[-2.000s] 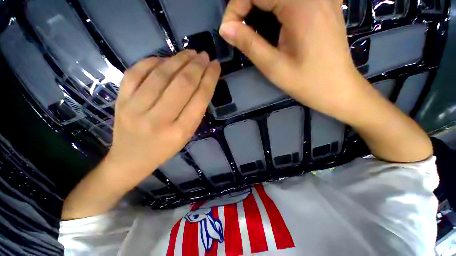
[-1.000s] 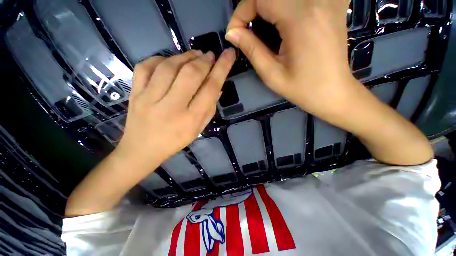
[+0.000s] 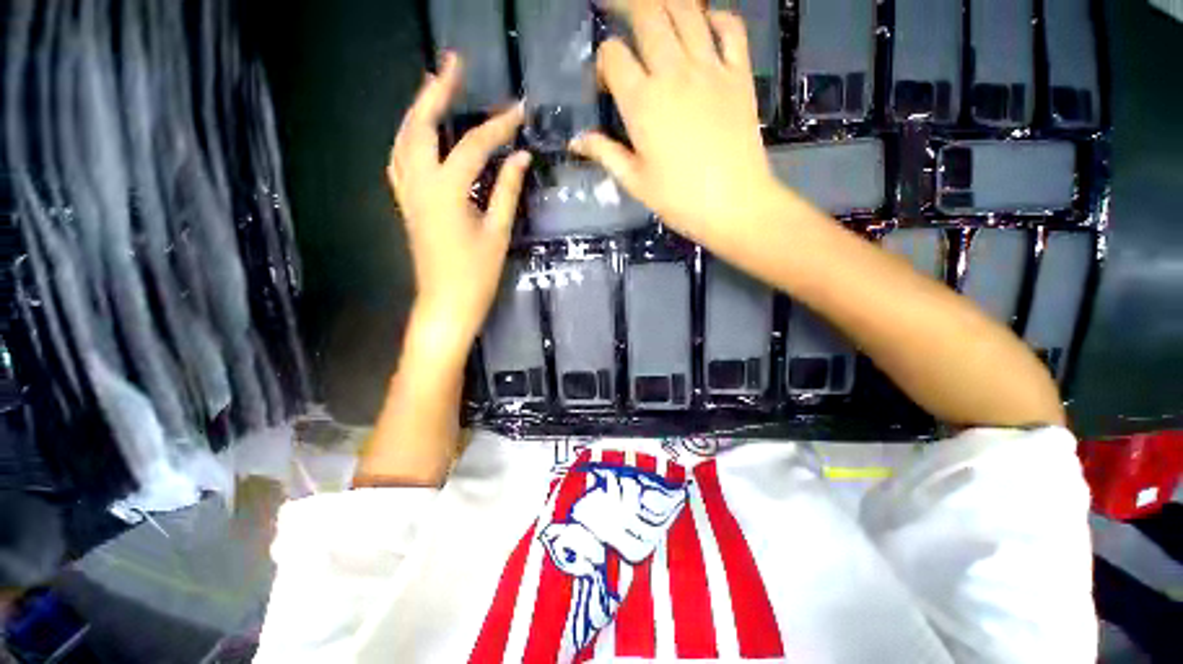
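A shiny black tray (image 3: 908,221) holds grey phone-sized panels (image 3: 659,311), many with a small dark square near one end. My left hand (image 3: 448,208) is over the tray's left part, fingers and thumb apart, with nothing visible in it. My right hand (image 3: 694,123) is to its right, palm down, fingers spread, its fingertips near the top edge of view. A glossy panel (image 3: 558,65) lies between the hands; I cannot tell whether fingertips touch it. Rows of small pale marks show on a shiny surface (image 3: 571,208) below the hands.
A thick pile of stacked trays with pale layers (image 3: 143,234) stands at the left, a crumpled white sheet (image 3: 149,454) at its lower end. Dark green bench (image 3: 350,169) shows between pile and tray. A red stool (image 3: 1131,474) is at the lower right.
The view has shifted back, showing more tray, the pile and the stool. My hands have moved apart from their close fingertip position, and the left hand's fingers have spread.
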